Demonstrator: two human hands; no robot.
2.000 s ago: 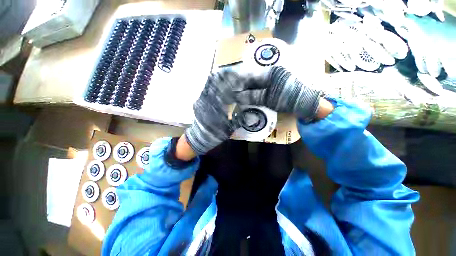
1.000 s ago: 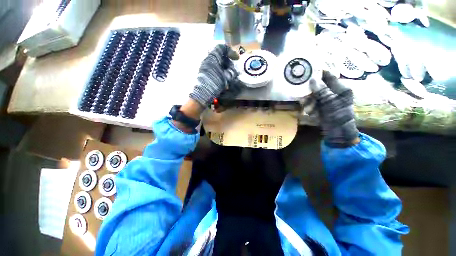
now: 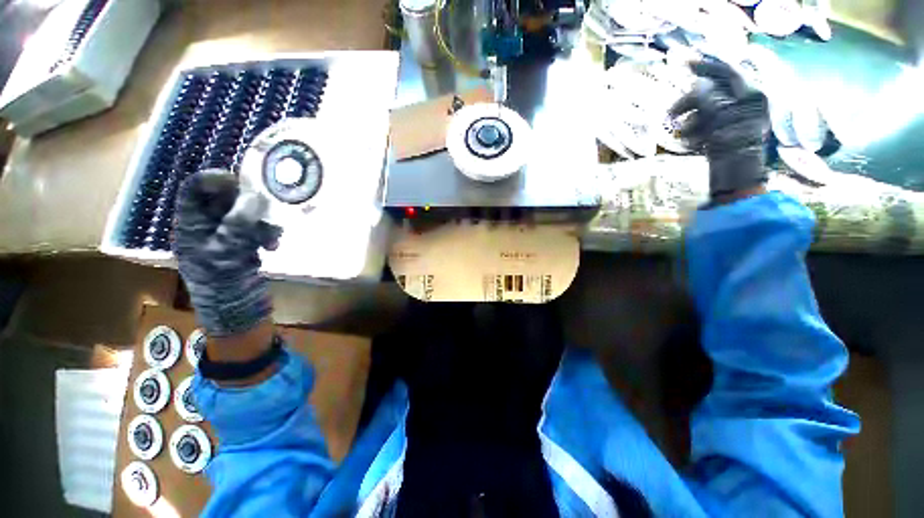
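Note:
My left hand [image 3: 221, 253], in a grey knitted glove, holds a pale disc [image 3: 253, 152] by its lower left edge. The disc has a dark ring with a bright centre and is over the parts tray. My right hand [image 3: 724, 126], also gloved, is over the pile of loose pale discs [image 3: 633, 96], fingers apart, with no disc visible in it. The fixture [image 3: 466, 157], a thick white round piece with a dark centre, sits on the silver machine plate [image 3: 426, 187].
The white parts tray [image 3: 339, 258] holds rows of black inserts. Finished assemblies [image 3: 145, 436] lie in rows on cardboard [image 3: 324, 369] at lower left. A cardboard flap [image 3: 456, 258] hangs from the machine front. A small brown cardboard piece [image 3: 417, 128] lies beside the fixture.
My left hand has moved from the fixture to over the tray, now with a disc. My right hand has moved from the disc right of the fixture to the loose pile.

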